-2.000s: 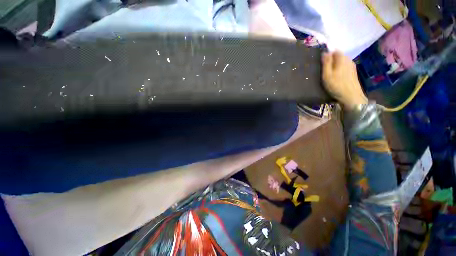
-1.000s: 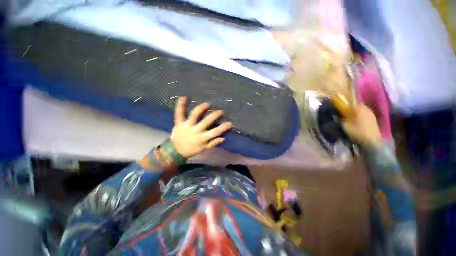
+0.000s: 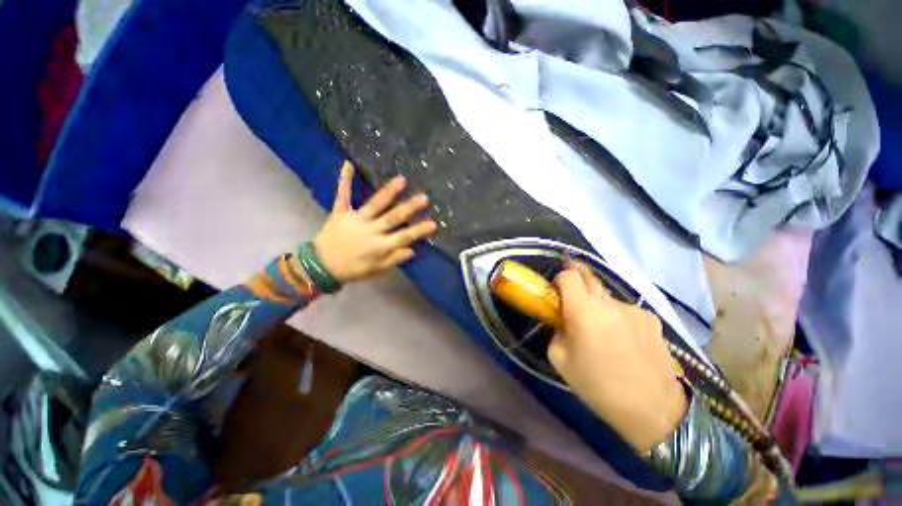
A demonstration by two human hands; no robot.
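The dark speckled panel [image 3: 396,128] lies along the navy padded board [image 3: 272,109], joined to the pale blue-grey garment [image 3: 593,188] on its far side. My right hand [image 3: 618,361] grips the orange-yellow handle of the steam iron [image 3: 490,282], whose silver-edged plate rests on the panel's near end, pointed end toward the left. The part of the panel under the iron is hidden. My left hand [image 3: 371,237] lies with fingers spread at the panel's near edge and the board, left of the iron, holding nothing.
A braided hose [image 3: 727,400] runs from the iron to the lower right. Crumpled pale cloth with black strips [image 3: 791,128] lies at the far right. A blue bin [image 3: 129,109] stands at the left. Pale pink table cloth [image 3: 213,188] shows, with a pink-red pad [image 3: 794,410] at the right edge.
My right hand has brought the iron from the table's right side onto the dark panel. My left hand has come onto the panel's edge since the earliest frame. The view has turned.
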